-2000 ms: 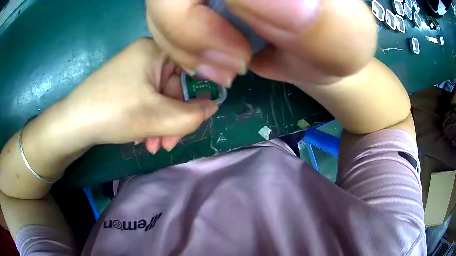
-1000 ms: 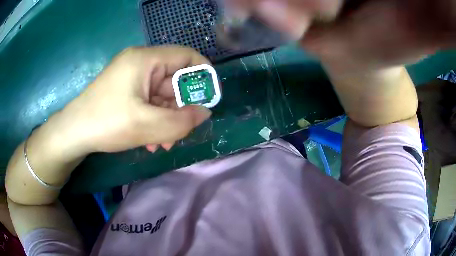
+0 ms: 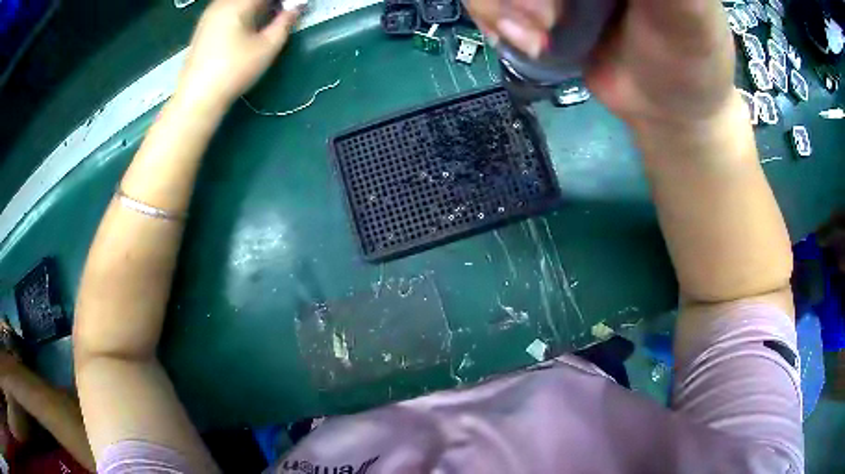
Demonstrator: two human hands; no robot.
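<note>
My left hand (image 3: 243,37) is stretched out to the top left, cut off by the upper edge, with its fingertips on a small white housing (image 3: 293,6) by the pale strip. My right hand (image 3: 639,56) is at the top right, close to the camera, its fingers wrapped round a thick dark grey electric screwdriver (image 3: 567,35). The screwdriver's lower end is blurred and lies over the upper right corner of the black screw tray (image 3: 394,190). Small dark and shiny screws are scattered over the tray's right half.
Dark housings (image 3: 402,17) and green circuit boards (image 3: 466,48) lie beyond the tray. Many white housings (image 3: 762,76) cluster at the right. A pale thread (image 3: 295,109) curves left of the tray. A clear sheet (image 3: 375,338) lies nearer. Another person's arm (image 3: 42,398) shows at the lower left.
My left hand has moved from the near bench up to the far pale strip, carrying the housing with the green board. My right hand still holds the screwdriver. The view has shifted, showing the whole tray.
</note>
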